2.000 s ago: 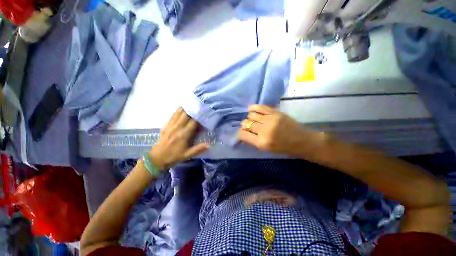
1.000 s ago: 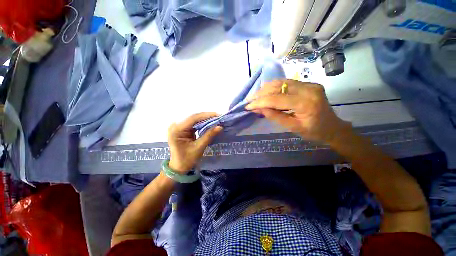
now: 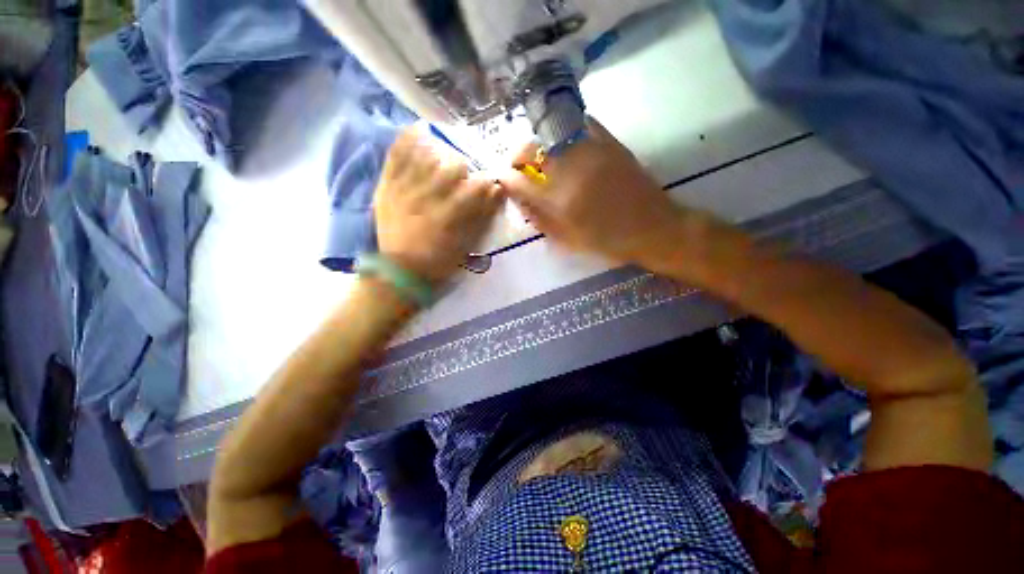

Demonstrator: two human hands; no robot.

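The light blue sleeve (image 3: 354,185) lies beside and behind my left hand, left of the needle area. My left hand (image 3: 432,207) is at the needle area, fingers bent down over the work. My right hand (image 3: 590,196) is close beside it, under the dark ribbed knob-like part (image 3: 552,103). The fingertips of both hands nearly meet below the sewing machine head (image 3: 432,56). Glare and blur hide the cloth edge between them, so I cannot tell what the fingers pinch. The presser foot is not clear.
Loose narrow cuff strips (image 3: 129,280) lie at the left of the table. Finished sleeves (image 3: 230,67) lie at the upper left. A larger blue cloth (image 3: 831,123) drapes at the right. A ruler strip (image 3: 505,336) runs along the front edge. A dark phone (image 3: 54,415) lies at far left.
Both hands have moved from near the front edge to the needle area. The sleeve has moved with them and now lies left of the needle. The view has turned and shifted.
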